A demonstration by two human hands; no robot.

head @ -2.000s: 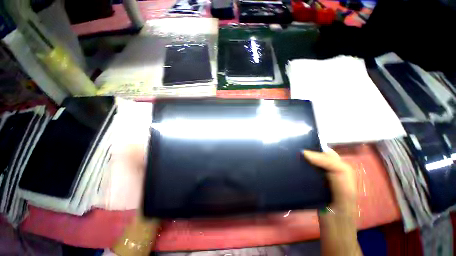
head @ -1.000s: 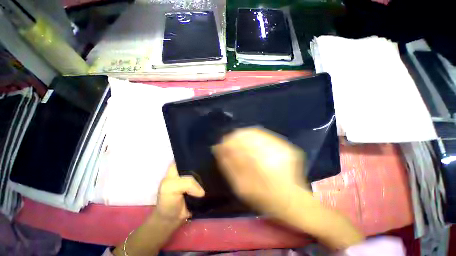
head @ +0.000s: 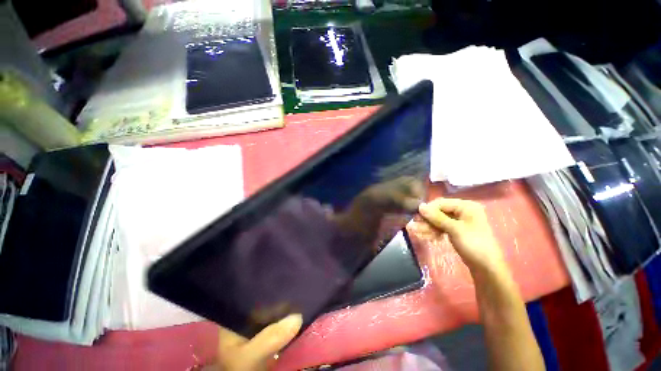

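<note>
A black glossy tablet (head: 312, 217) is held up and tilted, its upper right corner raised and its screen mirroring a hand. My left hand (head: 261, 348), partly cut off by the bottom edge, grips its lower edge with the thumb on the screen side. My right hand (head: 460, 224) pinches at its right-hand corner; whether a film is also between the fingers cannot be told. A second black tablet (head: 388, 272) lies on the red bench top below, partly hidden by the held one.
White sheets (head: 181, 217) lie at left beside an interleaved tablet stack (head: 51, 232). A white sheet pile (head: 485, 123) is at right, near another interleaved stack (head: 616, 203). Small wrapped devices (head: 228, 72) sit at the back on a pale carton (head: 138, 94) and a green mat (head: 286, 90).
The tablet has turned from nearly flat to steeply tilted, showing another tablet below. My right hand has moved from over the screen to its right corner. The view has shifted.
</note>
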